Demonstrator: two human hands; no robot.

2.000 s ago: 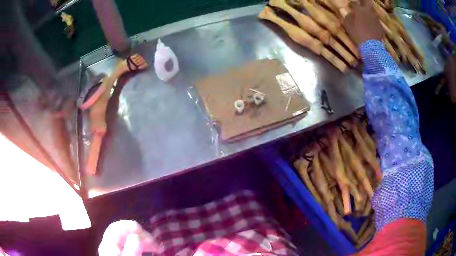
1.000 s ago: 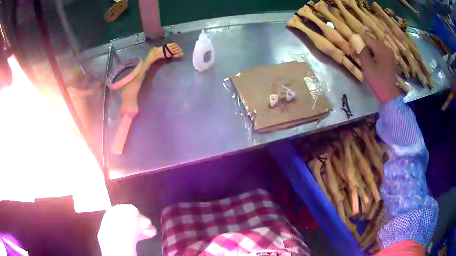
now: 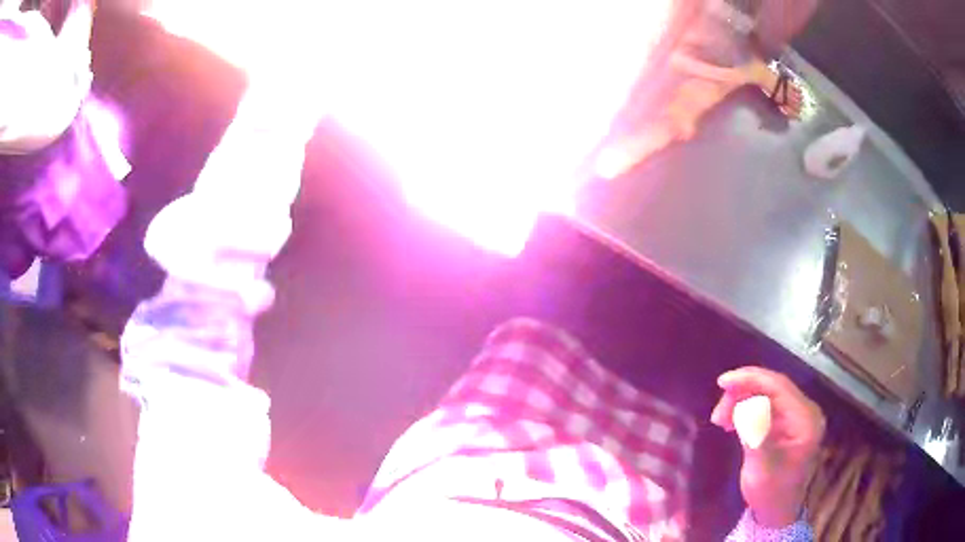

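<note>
My right hand (image 3: 781,436) is raised over the table's near side, right of the checked apron (image 3: 593,397). Its fingers are loosely curled and apart, a cream finger cot (image 3: 752,421) covers one digit, and no part shows in it. My left arm (image 3: 201,328) reaches up toward the glare; its hand is washed out, so its grip cannot be seen. A tan leg with a black strap (image 3: 677,111) lies on the table, partly lost in glare. A cardboard pad (image 3: 859,355) holds small white caps (image 3: 873,321).
A white glue bottle (image 3: 834,151) lies beyond the leg on the metal table (image 3: 709,222). Part of the leg pile (image 3: 947,296) shows at the right edge. More legs (image 3: 857,492) are below the table. A blue-purple crate (image 3: 69,513) is at lower left. Strong glare hides the upper middle.
The view has swung left, so the table now sits at the right. My right hand has left the leg pile. My left arm is now extended up into the glare.
</note>
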